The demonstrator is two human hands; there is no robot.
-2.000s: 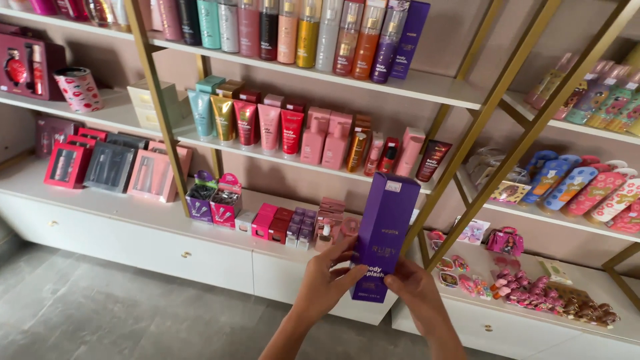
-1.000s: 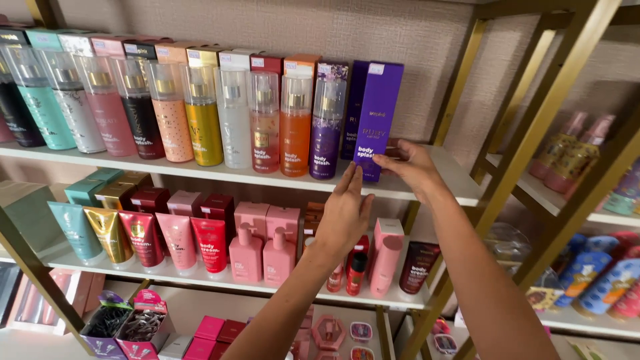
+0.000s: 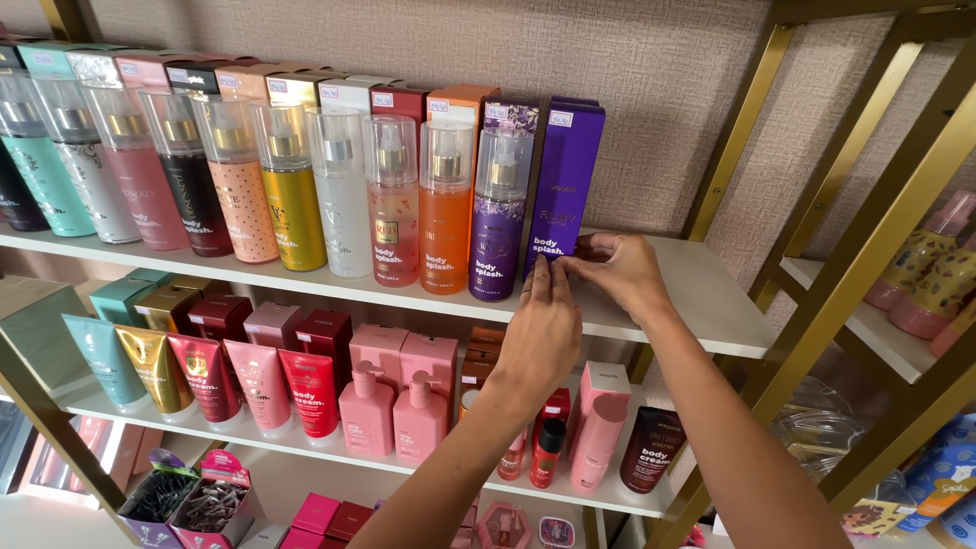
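A tall purple body splash box (image 3: 566, 175) stands upright on the upper white shelf (image 3: 679, 305), at the right end of the row. The fingertips of my left hand (image 3: 543, 328) rest on its lower front. My right hand (image 3: 621, 271) touches its lower right side with thumb and fingers. Whether either hand grips it firmly, I cannot tell. Just left of the box is a purple body splash bottle (image 3: 499, 221) with a clear cap, and a patterned purple box (image 3: 512, 113) behind it. An orange body splash bottle (image 3: 446, 229) is further left.
More capped bottles (image 3: 286, 206) with boxes behind them line the upper shelf. Below my arms, the lower shelf holds cream tubes (image 3: 309, 396), pink pump bottles (image 3: 419, 419) and a dark tube (image 3: 648, 450). A gold metal upright (image 3: 862, 290) rises at the right.
Two seconds ago both hands held the purple box in front of the shelves; it now stands on the upper shelf. Since one second ago, my right hand has moved lower along its side. The view is closer.
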